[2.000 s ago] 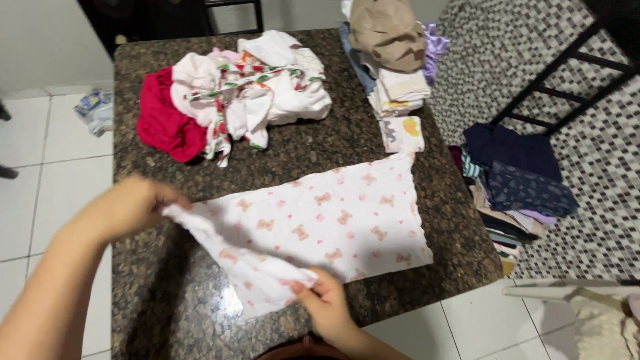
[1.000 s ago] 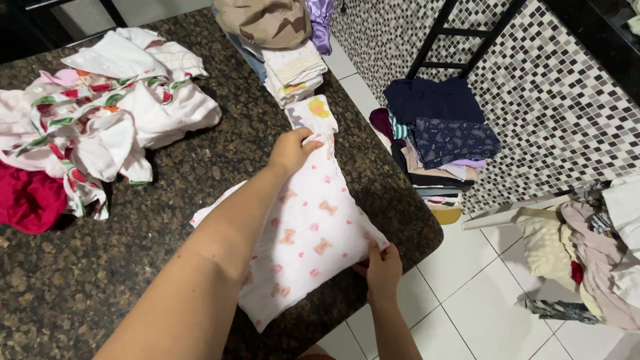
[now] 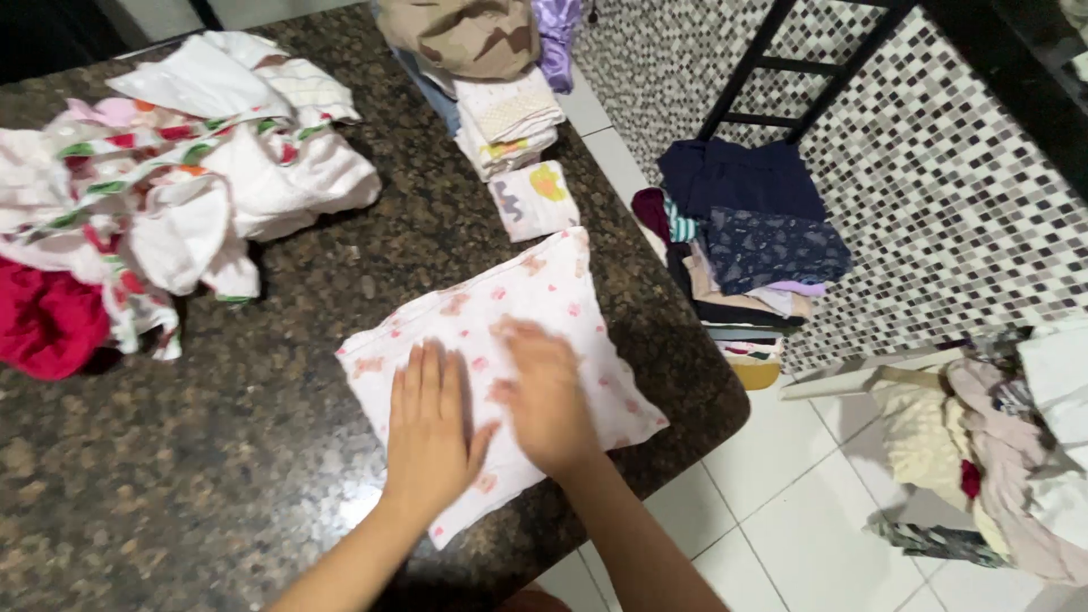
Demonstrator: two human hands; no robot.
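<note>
A white cloth printed with teddy bears and pink hearts [image 3: 586, 331] lies folded on the dark granite tabletop [image 3: 289, 374] near its front corner. My left hand [image 3: 432, 425] rests flat on the left part of the cloth, fingers extended and holding nothing. Blurred, my right hand [image 3: 544, 399] is on or just over the middle of the same cloth, with nothing gripped in it. Just beyond the cloth's far corner sits a small folded cloth with a yellow print [image 3: 535, 200].
Rumpled white and watermelon-print clothes [image 3: 212, 170] and a red garment [image 3: 51, 319] lie at left. Folded cloths [image 3: 510, 110] and a camouflage item [image 3: 467, 34] stand at the back edge. Beyond the right edge are stacked dark clothes [image 3: 748, 195], a black ladder-like frame [image 3: 799, 64] and draped clothes [image 3: 994, 459].
The bear-print cloth, spread wide and held by both hands two seconds ago, now lies folded smaller. Both hands have let go of its edges and moved onto it. The view has shifted right.
</note>
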